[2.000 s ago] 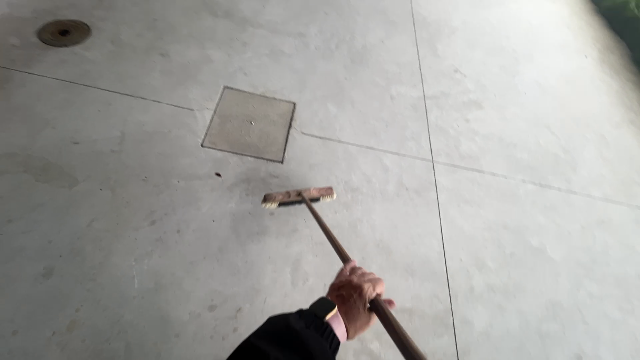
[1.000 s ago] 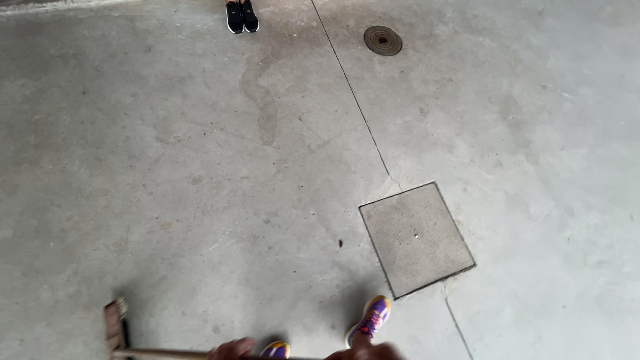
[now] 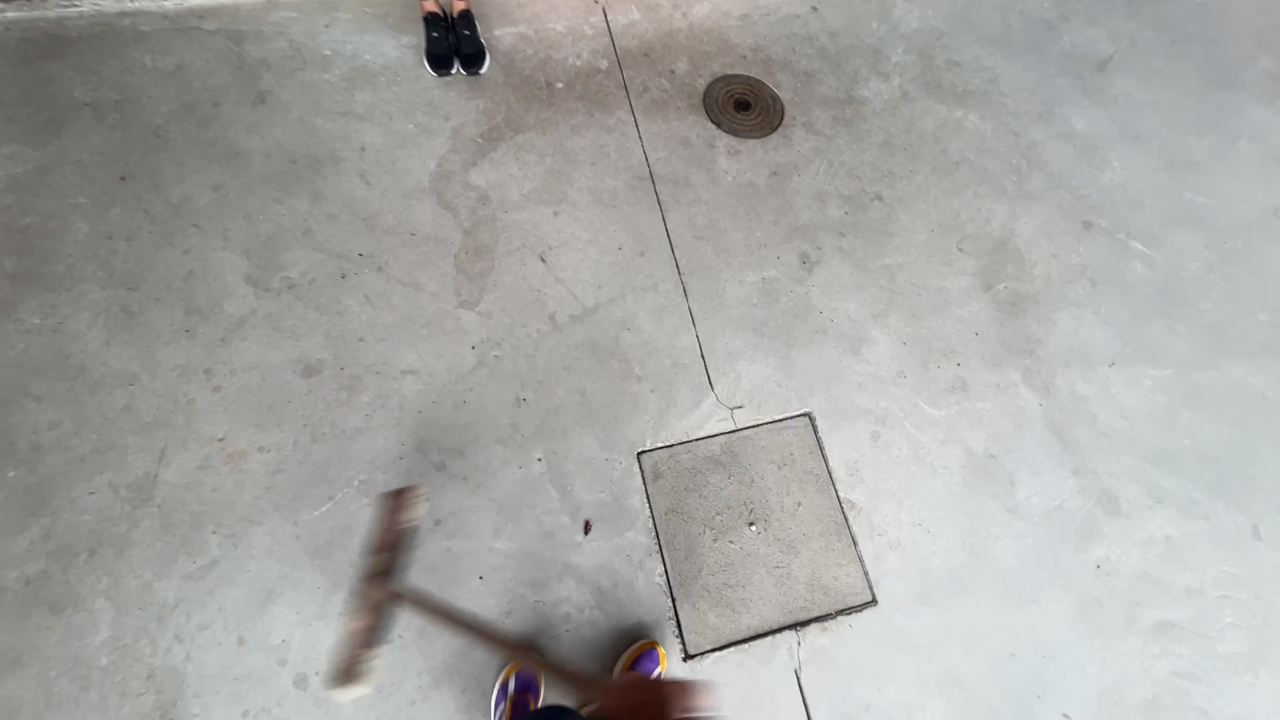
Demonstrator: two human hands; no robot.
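Note:
A broom with a wooden head (image 3: 378, 590) is at the lower left, blurred, its pale bristle ends visible. Its wooden handle (image 3: 470, 630) slants down to the right. At the bottom edge, a strongly blurred hand, apparently my left hand (image 3: 645, 698), is closed around that handle; its fingers cannot be made out. My right hand is out of sight. Below the handle is one purple and yellow shoe (image 3: 517, 690), with another shoe (image 3: 642, 660) just above the hand. A small dark reddish bit of debris (image 3: 588, 526) lies on the concrete floor, right of the broom head.
A square concrete access cover (image 3: 755, 535) is set in the floor right of the shoes. A round metal cover (image 3: 743, 106) lies farther off. Another person's black shoes (image 3: 455, 42) stand at the top. A narrow floor joint (image 3: 660, 205) runs toward the square cover.
The view has turned a lot since two seconds ago. In the last second the broom's handle has gone from nearly level to slanting, and my right hand has left the view.

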